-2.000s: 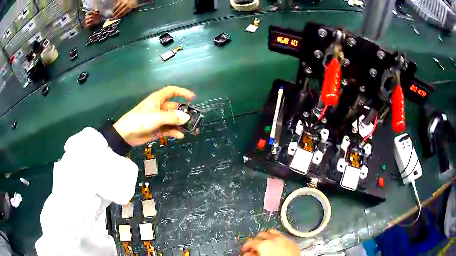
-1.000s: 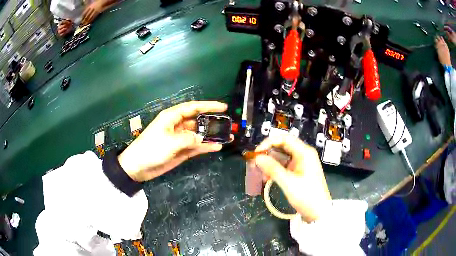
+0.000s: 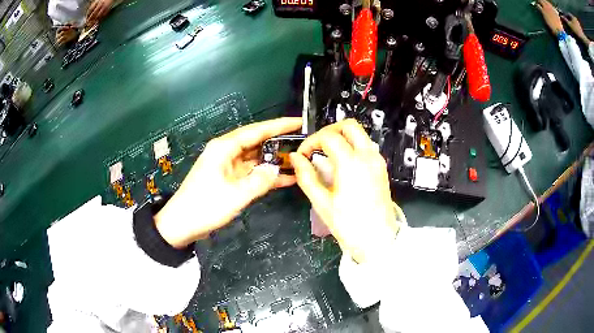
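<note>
My left hand (image 3: 225, 179) holds a small black device housing (image 3: 271, 151) upright between thumb and fingers, in front of the fixture. My right hand (image 3: 348, 182) has its fingertips at the housing's open face, pinching a display module whose orange flex tail (image 3: 284, 159) shows at the housing. The module's body is mostly hidden by the right fingers. The black two-station fixture (image 3: 456, 175) stands behind, with its red clamp handles (image 3: 363, 44) upright. A unit with a white square (image 3: 426, 173) sits in the right nest; the left nest is partly hidden by my right hand.
A clear blister tray (image 3: 260, 260) with several display modules (image 3: 161, 148) lies below my hands. A pink pad (image 3: 319, 224) is partly covered. A power strip (image 3: 507, 138) lies right of the fixture, a blue bin (image 3: 521, 273) lower right. Other people's hands (image 3: 98, 10) show at top left and top right.
Both hands have come together. My right hand, low at first, has brought an orange-tailed module to the housing, which my left hand has turned. The view has shifted, so the fixture sits higher and further left.
</note>
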